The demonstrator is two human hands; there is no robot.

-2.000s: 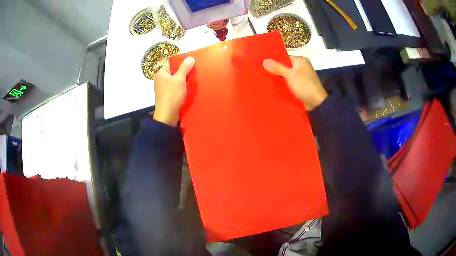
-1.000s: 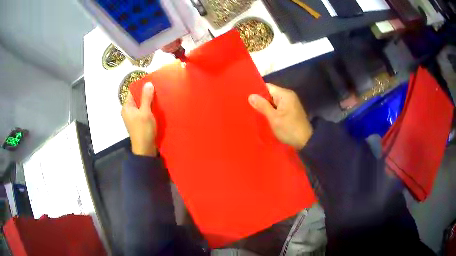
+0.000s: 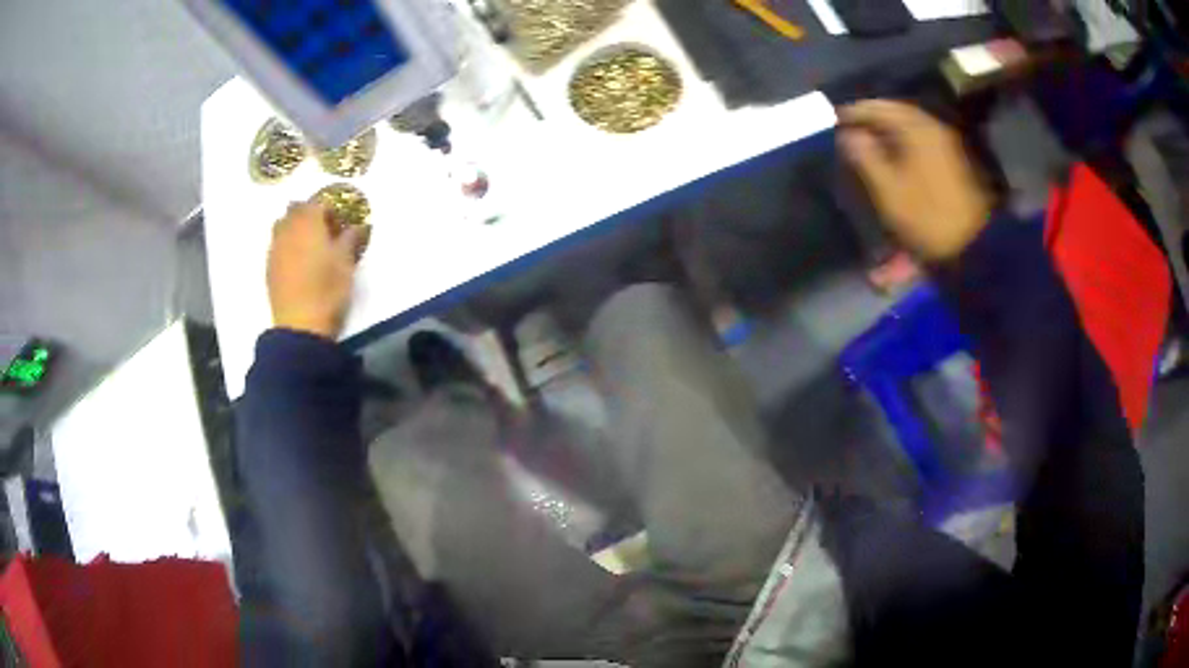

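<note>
My left hand [image 3: 310, 270] is at the near round well [image 3: 344, 206] of small gold pieces on the left of the white table [image 3: 548, 189]. Its fingertips are at the well, and I cannot tell if they pinch a piece. My right hand [image 3: 917, 176] is over the table's right front corner, fingers apart, holding nothing. The small dark press die [image 3: 434, 135] stands above a small pale anvil [image 3: 477, 185] near the front edge. The right round well [image 3: 625, 89] is full of gold pieces.
The press head with its blue panel [image 3: 320, 46] is at upper left. Black sheets [image 3: 769, 65] lie at the back right. A red board stack [image 3: 124, 613] is at lower left. More red boards [image 3: 1108, 287] are at right, near a blue stool [image 3: 913, 392].
The red board has left my hands and the press, uncovering the die, anvil and my lap. My left hand has moved to the near left well. My right hand has moved right and opened.
</note>
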